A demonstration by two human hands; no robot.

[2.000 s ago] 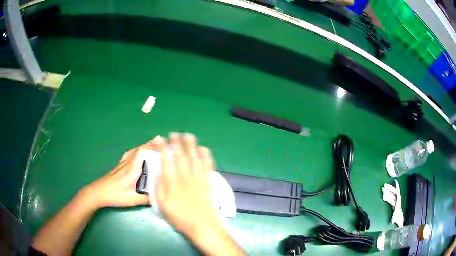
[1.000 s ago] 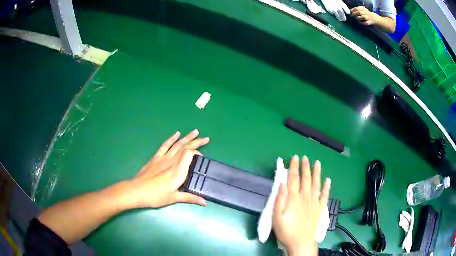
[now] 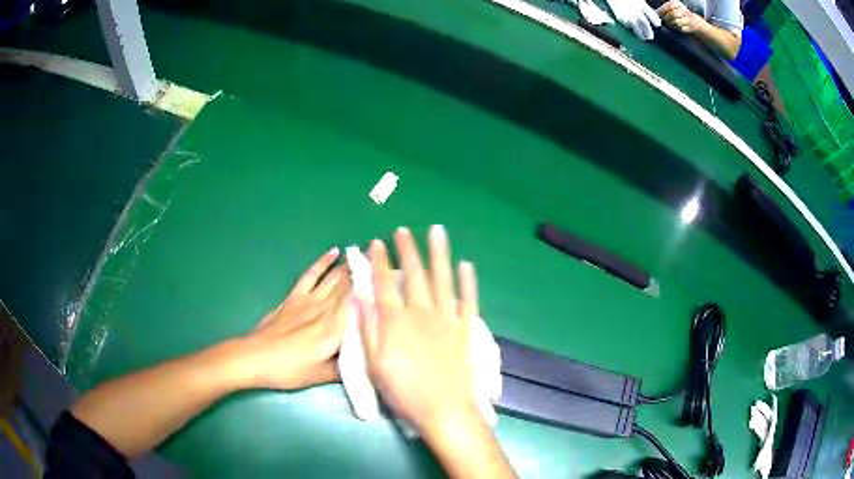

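Observation:
Two black power strips lie side by side, plain backs up, on the green surface, cords leaving their right ends. My left hand is at their left end, thumb and fingers around it; the end itself is hidden by my hands and the cloth. My right hand lies flat with fingers spread on a white wiping cloth, pressing it on the strips near my left hand. One cord is looped at the right; the other runs to the bottom edge, partly cut off.
A small white piece and a dark flat knife-like bar lie beyond the strips. At the right are a clear bottle, a white glove and a black strip. Another strip lies farther back. A person's hands show top right.
The view swung right between the two earlier frames. Since one second ago, my right hand and the cloth have moved left along the strips, uncovering their cord end. My left hand stays at the left end.

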